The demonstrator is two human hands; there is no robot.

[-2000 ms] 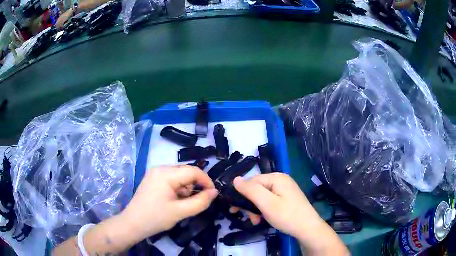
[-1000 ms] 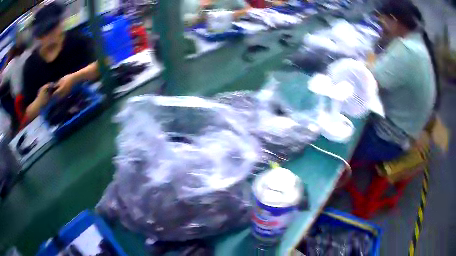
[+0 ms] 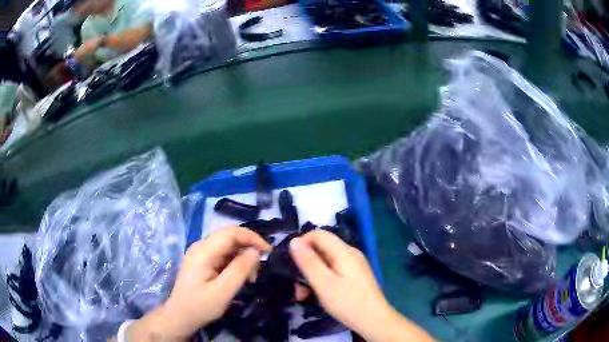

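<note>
A blue tray (image 3: pixel 364 220) with a white liner holds many loose black glossy plastic pieces. My left hand (image 3: pixel 217 270) is over the tray's left part, thumb and fingertips pinched together; whether it grips a thin wire or part cannot be made out. My right hand (image 3: pixel 334 267) is close beside it, its fingers around a black plastic piece (image 3: pixel 284 260) above the heap. The fingers and blur hide much of this piece. One black piece (image 3: pixel 264 184) lies over the tray's back rim.
A clear bag (image 3: pixel 113 247) stands left of the tray, a larger bag of dark parts (image 3: pixel 467 194) right. A spray can (image 3: pixel 564 297) and black block (image 3: pixel 457 302) are at the lower right. A green belt (image 3: pixel 267 107) runs behind; a person's arm (image 3: pixel 120 41) is across it.
The view swung right to the can and a seated person, then came back to the tray. Both hands are again over the tray, close together, much as two seconds ago.
</note>
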